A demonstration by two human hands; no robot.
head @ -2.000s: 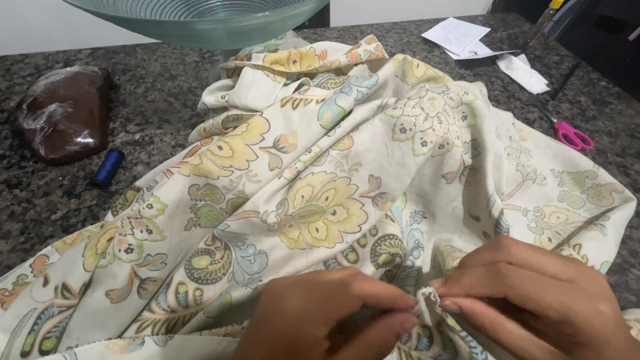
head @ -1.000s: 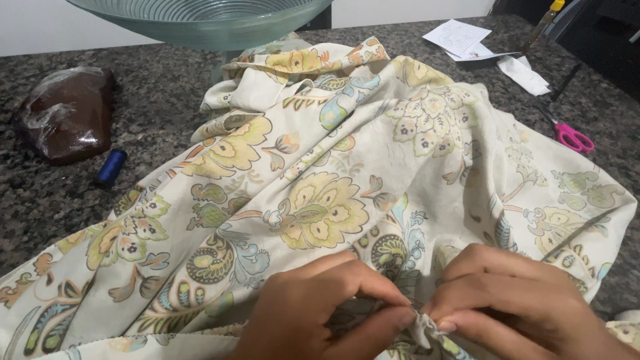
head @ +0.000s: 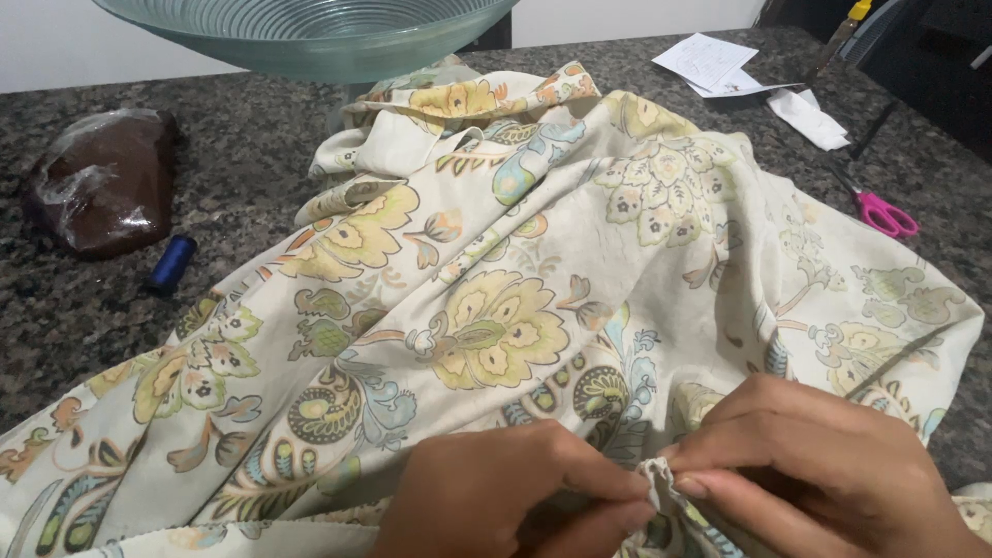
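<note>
A cream floral-print fabric (head: 511, 333) lies in loose folds over the counter. At the lower middle, my left hand (head: 519, 496) pinches a gathered edge of it between thumb and index finger. Just to the right, my right hand (head: 814, 465) grips the same edge, its fingertips close to those of the left. A small ruffled bit of the edge stands up between the two hands. Whether a needle or thread is between the fingers cannot be seen.
Left on the speckled stone counter (head: 256, 116) are a brown plastic-wrapped lump (head: 108, 182) and a blue thread spool (head: 172, 263). A glass bowl (head: 325, 46) stands behind. Pink-handled scissors (head: 883, 213), papers (head: 705, 62), white tissue (head: 810, 118) and a yellow-capped bottle (head: 845, 31) are at right.
Both hands stay at the fabric edge with small finger shifts. The gathered bit between the fingertips has changed shape and stands up more than one second ago.
</note>
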